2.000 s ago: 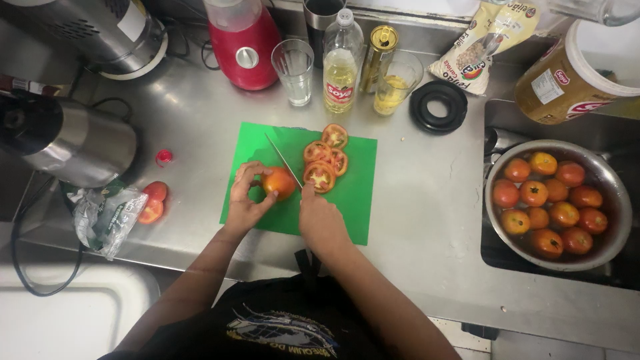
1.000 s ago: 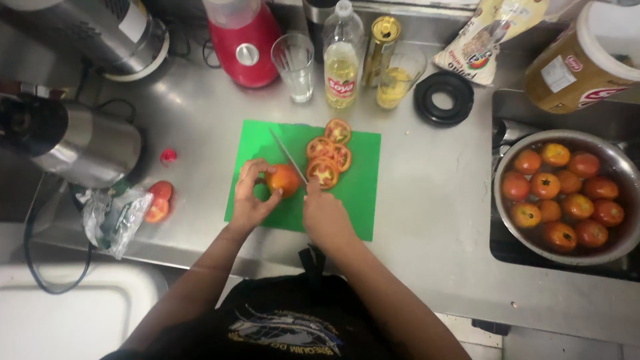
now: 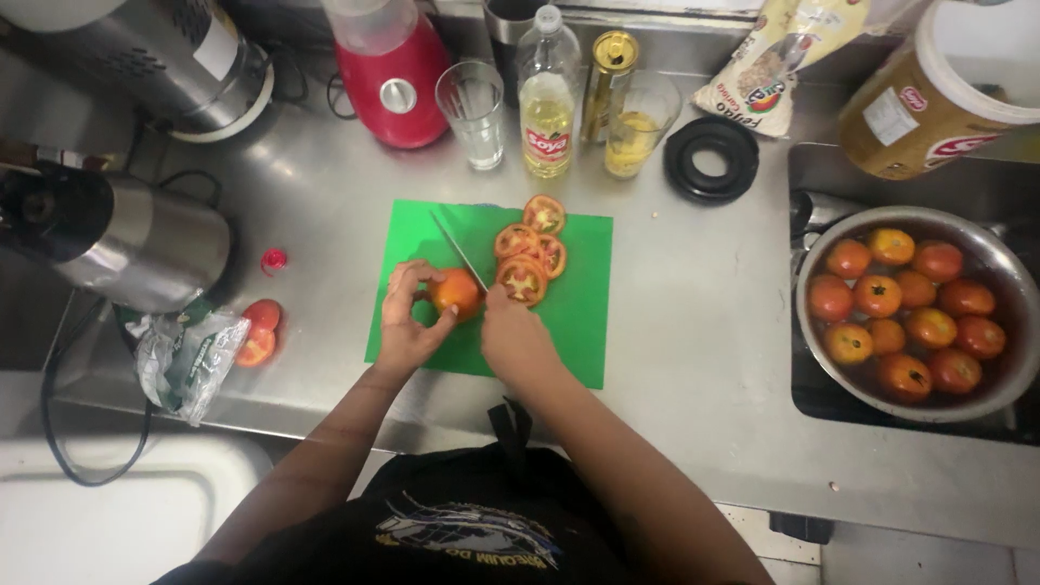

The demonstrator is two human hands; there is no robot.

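My left hand (image 3: 412, 317) grips a tomato (image 3: 456, 293) on the green cutting board (image 3: 581, 349), fingers on its far side and thumb on its near side. My right hand (image 3: 520, 335) is closed on the handle of a knife (image 3: 459, 250); the handle is hidden in the fist. The blade points up and left and lies against or close beside the tomato's right side; whether it is in the flesh I cannot tell. Several tomato slices (image 3: 522, 279) overlap on the board just right of the blade.
In the sink at right stands a metal bowl (image 3: 812, 349) of whole tomatoes in water. Behind the board are a red blender (image 3: 390, 73), glasses (image 3: 473, 114), an oil bottle (image 3: 546, 122) and a can (image 3: 609, 77). Tomato pieces (image 3: 258, 333) and a plastic bag (image 3: 187, 357) lie left.
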